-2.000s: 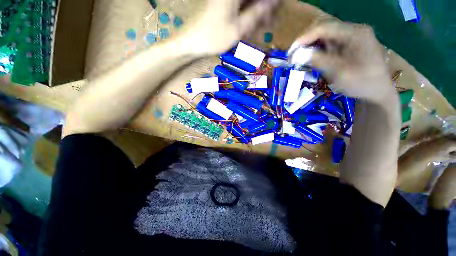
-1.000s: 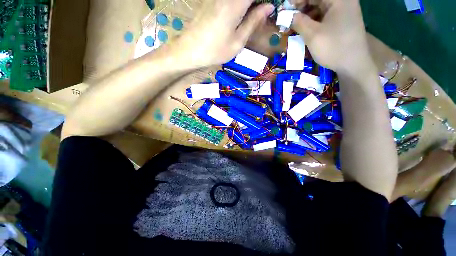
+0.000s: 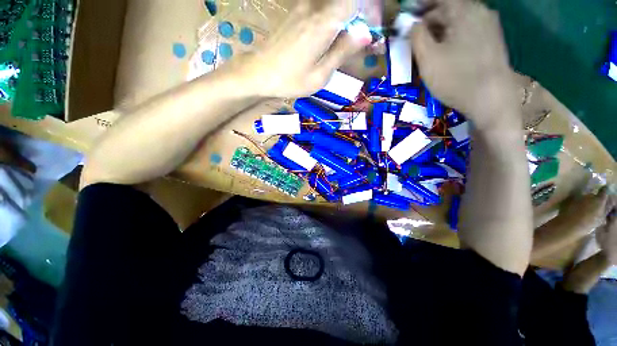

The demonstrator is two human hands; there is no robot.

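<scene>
My left hand (image 3: 308,57) is at the top centre. Its thumb and fingertips pinch a small shiny blue-green piece (image 3: 363,28) that looks like a small board, blurred and mostly hidden. My right hand (image 3: 460,57) is close beside it, fingers bent and blurred, with a white covering at a fingertip (image 3: 406,23); what it holds cannot be made out. A blue cell with a white pad (image 3: 400,62) lies just below the fingertips. A pile of wired blue battery cells (image 3: 335,145) with white pads lies below my hands.
A joined green board panel (image 3: 267,171) lies left of the pile. A brown carton (image 3: 98,61) with green panels (image 3: 37,61) is at far left. Blue-green dots (image 3: 225,51) mark the cardboard. At right are green boards (image 3: 544,159) and another person's arms (image 3: 572,230).
Both hands have come together at the top centre, my right hand moving left from over the pile. The padded cell under my fingertips sits slightly higher. Pieces at the far right have shifted.
</scene>
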